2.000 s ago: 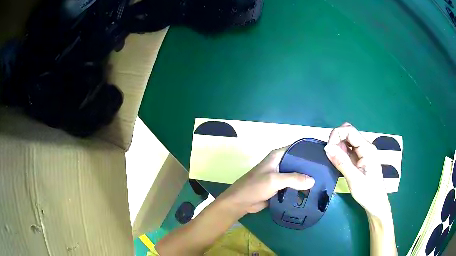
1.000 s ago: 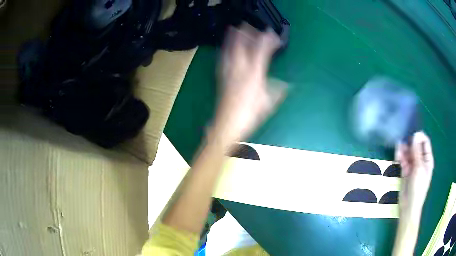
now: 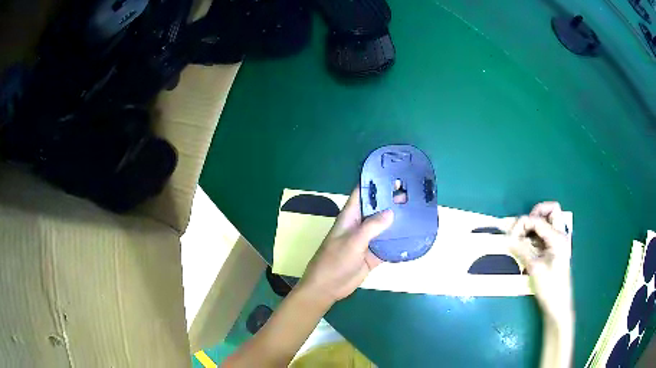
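A black oval plate [image 3: 400,228] is in my left hand [image 3: 334,262], upright over the pale backing sheet, thumb on its face. Its small central cut-out and side slots show; no separate pad can be made out on it. The backing sheet [image 3: 424,277] lies across the green bench with black half-moon pads at its left end and on its right part [image 3: 494,265]. My right hand [image 3: 539,241] is over the sheet's right end, fingers bent at the pads; whether they grip a pad cannot be told.
An open carton [image 3: 93,266] of black plates [image 3: 93,122] stands at left. More plates [image 3: 361,54] lie beside it on the bench. One plate [image 3: 575,34] lies far right. A stack of pad sheets [image 3: 627,309] is at the right edge. A pale carton [image 3: 223,287] is below the bench edge.
The earlier plate has left my hands; a plate now lies at far right. My left hand reached to the pile and came back with a plate. My right hand moved onto the sheet.
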